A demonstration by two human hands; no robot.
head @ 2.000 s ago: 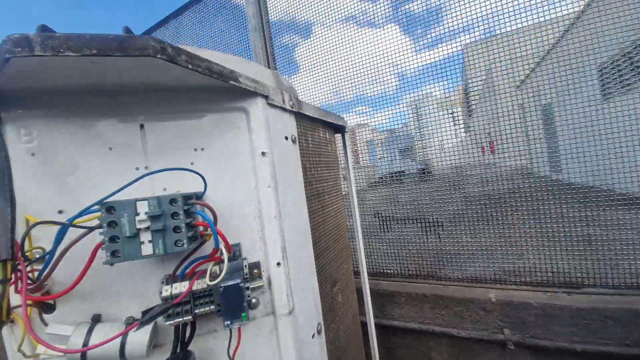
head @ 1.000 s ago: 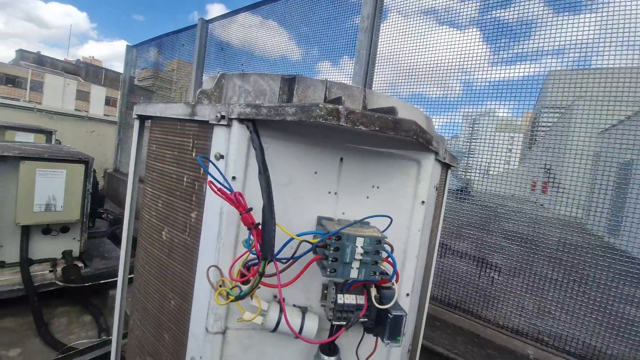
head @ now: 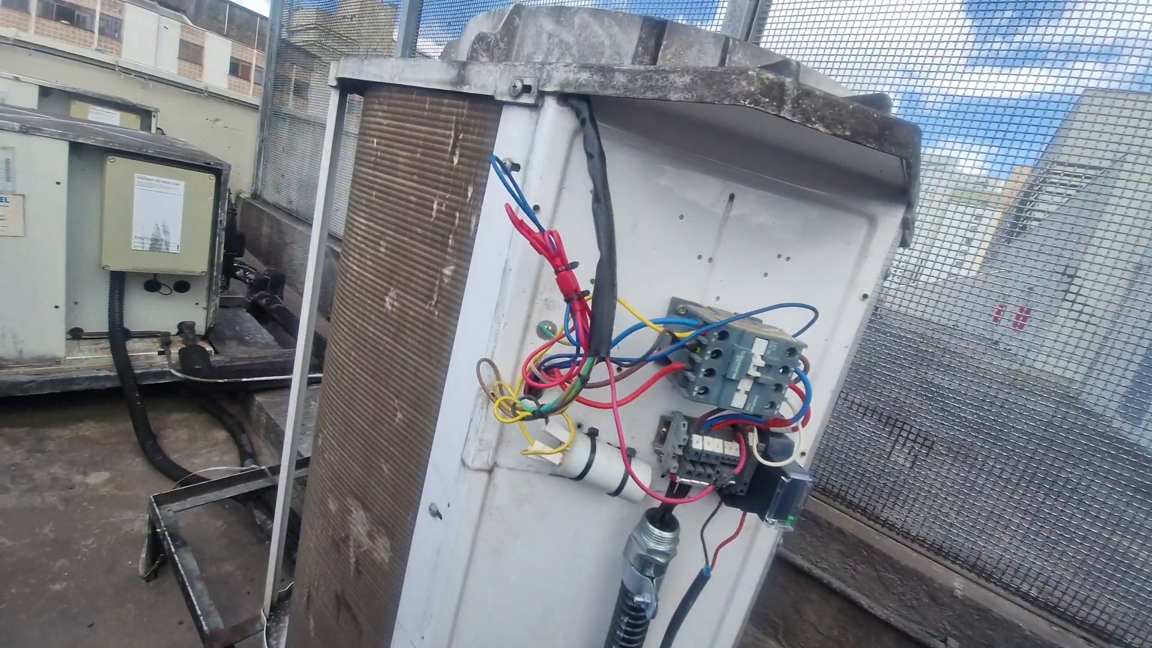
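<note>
Neither my left hand nor my right hand is in the head view. An outdoor condenser unit's white metal panel (head: 666,234) fills the middle, with its wiring exposed. A grey contactor (head: 742,364) is mounted at the right of the panel, above a terminal block (head: 706,454). Beside the block sits a small black device with a clear cover (head: 785,495). A white cylindrical capacitor (head: 603,463) is strapped with black ties. Red, blue and yellow wires (head: 567,279) are bundled beside a black cable sleeve (head: 598,207). A metal conduit fitting (head: 652,540) is below the block.
Brown condenser fins (head: 387,360) form the unit's left side. At the far left stands another unit with a beige electrical box (head: 157,216). A rusty metal frame (head: 184,562) lies low at left. Wire mesh fencing (head: 999,360) rises behind, above a low ledge (head: 945,585).
The view has swung left and down, bringing in the fins, the neighbouring unit and the metal frame. No hand appears in any of the frames.
</note>
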